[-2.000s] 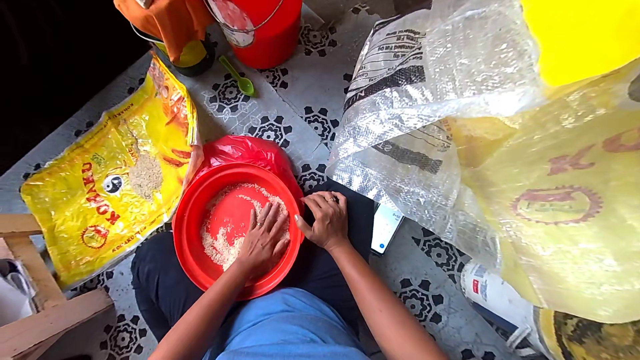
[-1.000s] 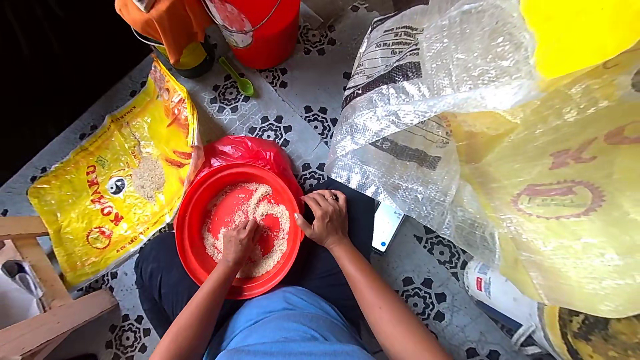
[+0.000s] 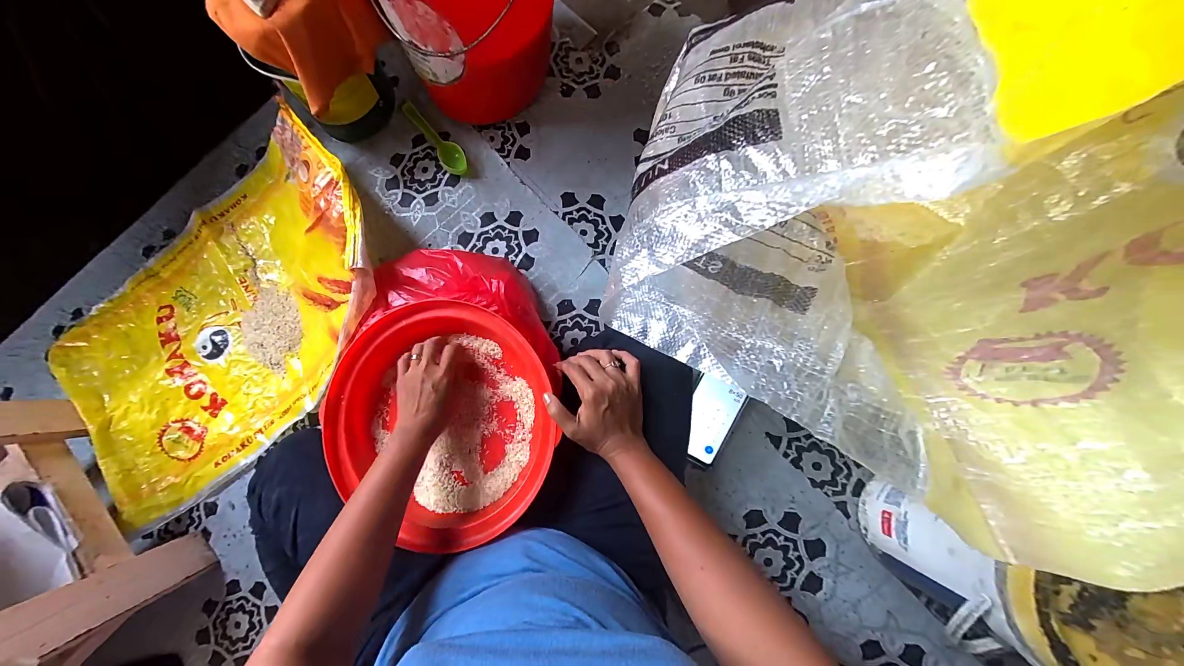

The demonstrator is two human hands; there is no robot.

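Observation:
On my lap rests a round red plastic basin [image 3: 347, 416] with pale grains [image 3: 472, 462], which look like rice, spread in a curved band over its bottom. My left hand [image 3: 425, 384] is inside the basin at its left part, fingers curled down among the grains; whether it grips any is hidden. My right hand [image 3: 603, 398] lies at the basin's right rim, thumb by the edge, fingers bent over my dark-clothed leg, and it holds nothing visible. A red plastic bag [image 3: 462, 273] shows behind the basin.
A yellow printed sack [image 3: 129, 370] with a small grain heap [image 3: 271, 328] lies left. Behind stand a red bucket [image 3: 499, 74], a cloth-covered pail [image 3: 347, 97] and a green spoon [image 3: 450, 155]. Right are a translucent woven sack [image 3: 740, 213], a phone [image 3: 717, 421] and a white container [image 3: 925, 532]. Wooden frame [image 3: 83, 592] lower left.
My left hand has moved from the grains at the middle to the left part of the basin, and the grains are spread differently. My right hand has stayed by the right rim.

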